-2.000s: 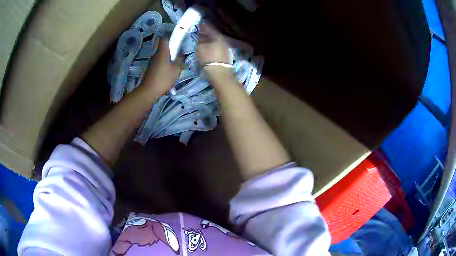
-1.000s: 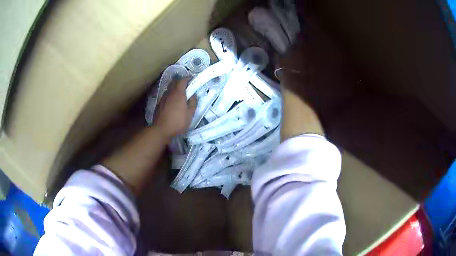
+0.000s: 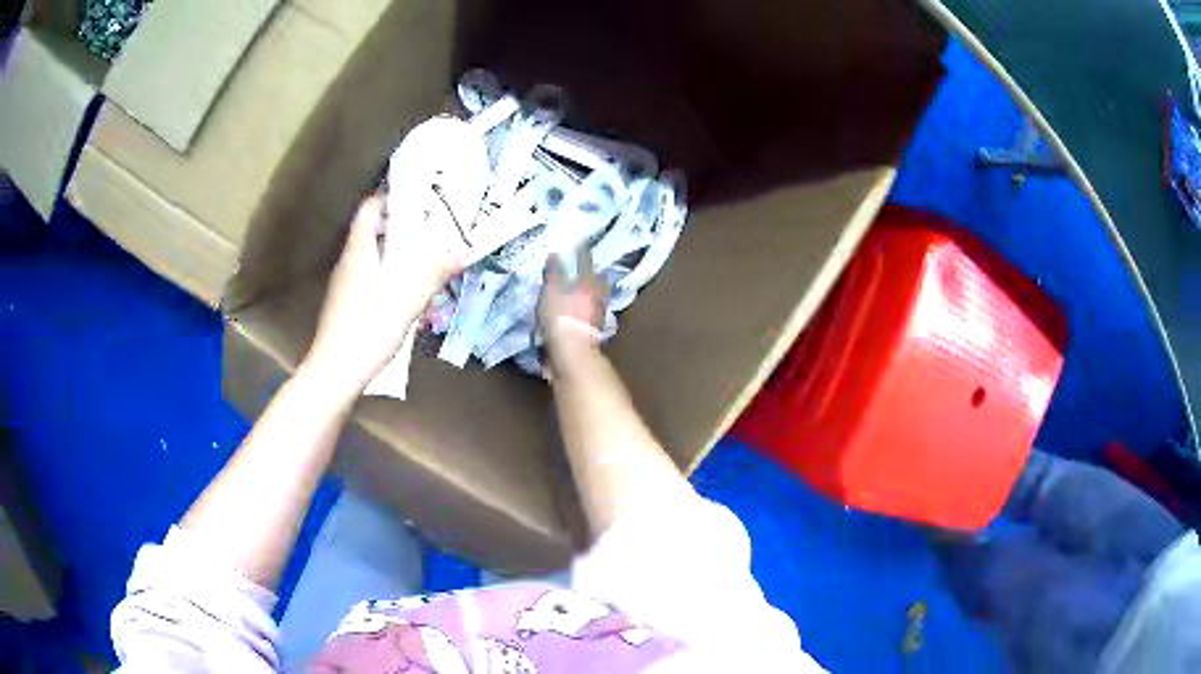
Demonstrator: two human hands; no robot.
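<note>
My left hand (image 3: 395,270) is closed around one or more white device units (image 3: 441,184), raised above the pile; thin dark lines show on the held unit's head. A white handle end sticks out below the hand. My right hand (image 3: 574,296) is on the near right part of the pile of white device units (image 3: 613,198) in the carton (image 3: 790,244). Its fingers are bright and blurred against the units, so I cannot tell whether it grips one.
A red stool (image 3: 922,369) stands on the blue floor right of the carton. Another person's leg (image 3: 1054,553) is at the lower right. A dark bench edge (image 3: 1067,158) curves along the right. Another open carton (image 3: 53,92) is at the upper left.
The view has pulled back and shows more floor and the stool. My left hand has come up out of the pile holding white units. My right hand has moved from beyond the pile to its near side.
</note>
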